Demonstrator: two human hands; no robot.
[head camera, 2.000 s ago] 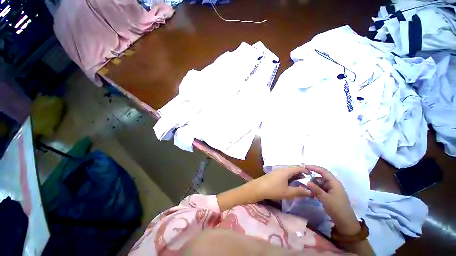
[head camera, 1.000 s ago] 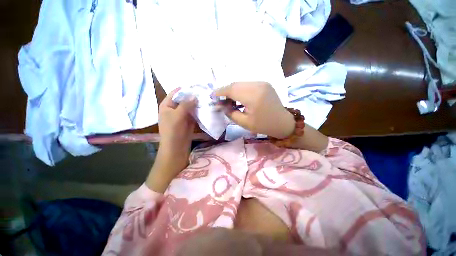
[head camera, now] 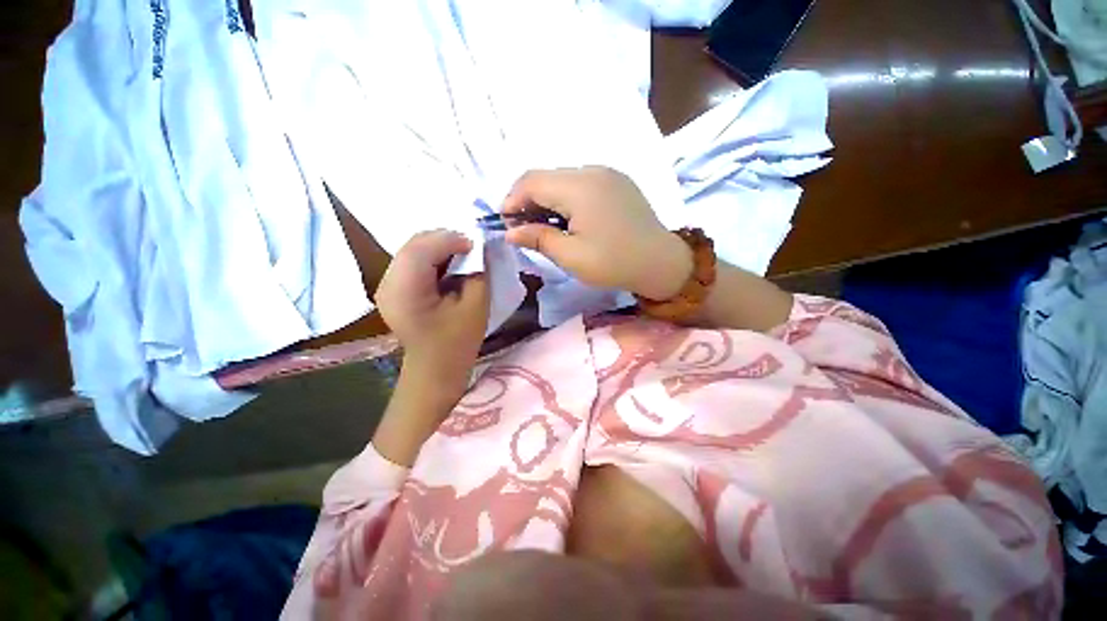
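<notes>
A white shirt (head camera: 401, 85) lies spread on the table in front of me, its near part raised at the table edge. My left hand (head camera: 433, 289) pinches a fold of this white cloth. My right hand (head camera: 595, 237) holds small dark thread snips (head camera: 524, 221), their short blades pointing left at the cloth just beside my left fingers. Most of the snips is hidden in my right fingers. Whether the blades touch a thread is too small to tell.
White shirts with dark lettering (head camera: 170, 182) lie on the brown table (head camera: 898, 158) at left, hanging over its edge. A black phone (head camera: 761, 36) lies at the top. A white cord with a tag (head camera: 1049, 151) is at right. White garments (head camera: 1074, 364) sit beside something blue at lower right.
The view has swung right and down from the wider table view. The snips now show clearly in my right hand at the cloth. My left hand still pinches the white cloth.
</notes>
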